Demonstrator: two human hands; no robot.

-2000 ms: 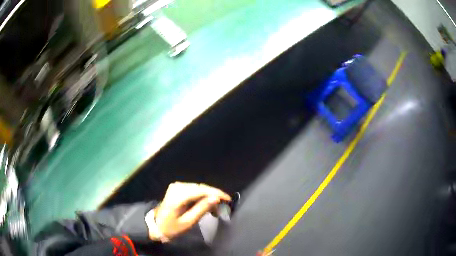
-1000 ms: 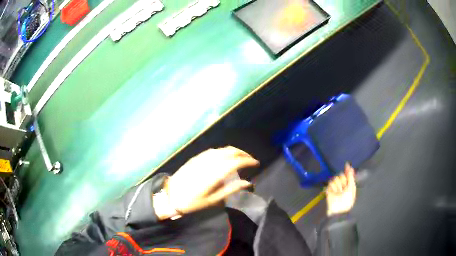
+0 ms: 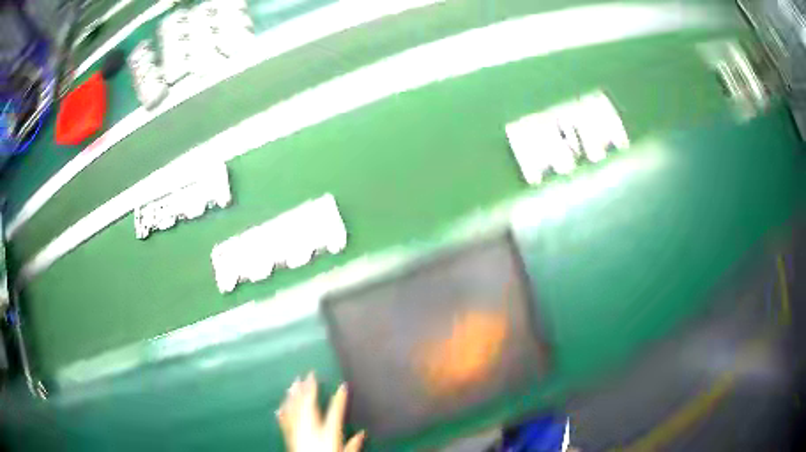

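Note:
My left hand [image 3: 316, 422] is at the bottom edge, blurred and partly cut off, just left of the tray. Its fingers are apart and I see nothing in it. My right hand is out of view. The shallow dark tray [image 3: 380, 353] lies on the green bench, with a blurred orange-brown heap [image 3: 467, 351] in its right half. A silvery-white assembly [image 3: 281, 245] with a scalloped lower edge lies beyond the tray. Another assembly [image 3: 186, 201] lies further left.
More silvery-white pieces [image 3: 566, 137] lie beyond the tray to the right, and a blurred one [image 3: 741, 79] at the far right. A red object [image 3: 82, 110] and stacked whitish parts [image 3: 199, 44] are at the upper left. A blue object [image 3: 535, 434] shows below the bench edge.
The view has swung towards the bench, so the tray is now near the centre. The right hand has left the picture. The left hand shows lower, beside the tray.

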